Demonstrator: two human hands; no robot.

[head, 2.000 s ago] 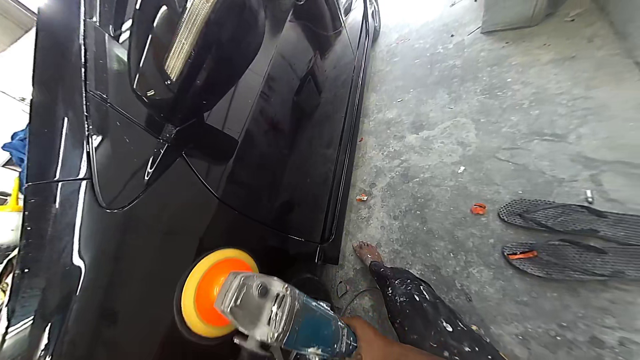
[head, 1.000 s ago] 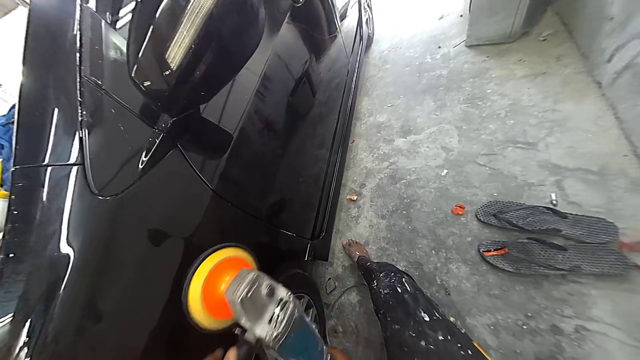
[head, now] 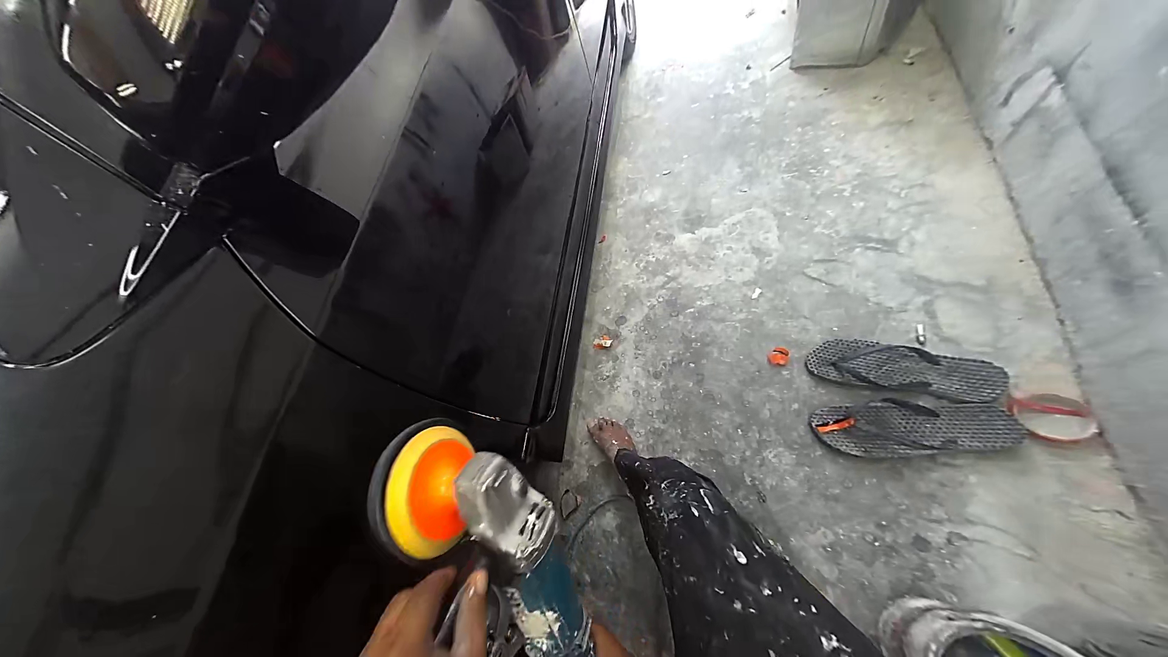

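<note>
An angle polisher (head: 525, 529) with a blue body and a grey metal head carries a round orange-and-yellow pad (head: 424, 493) with a dark rim. The pad is at the black car's front fender (head: 210, 456), below the door seam; whether it touches the paint cannot be told. My left hand (head: 429, 616) grips the polisher near its head, from the left side. Of my right hand (head: 610, 641) only a small part shows at the bottom edge, against the tool's blue body; the tool hides the rest.
Black flip-flops (head: 922, 429) lie on the concrete floor at right, beside a round red-rimmed object (head: 1054, 418). A bucket (head: 931, 630) stands at bottom right. A cable (head: 593, 520) runs near my bare foot (head: 611, 436). The car's mirror (head: 274, 64) juts out at upper left; a grey wall (head: 1086, 119) bounds the right.
My left hand now shows plainly on the polisher; two seconds ago it was out of view. The pad has tilted to face more sideways. The bucket has come into view.
</note>
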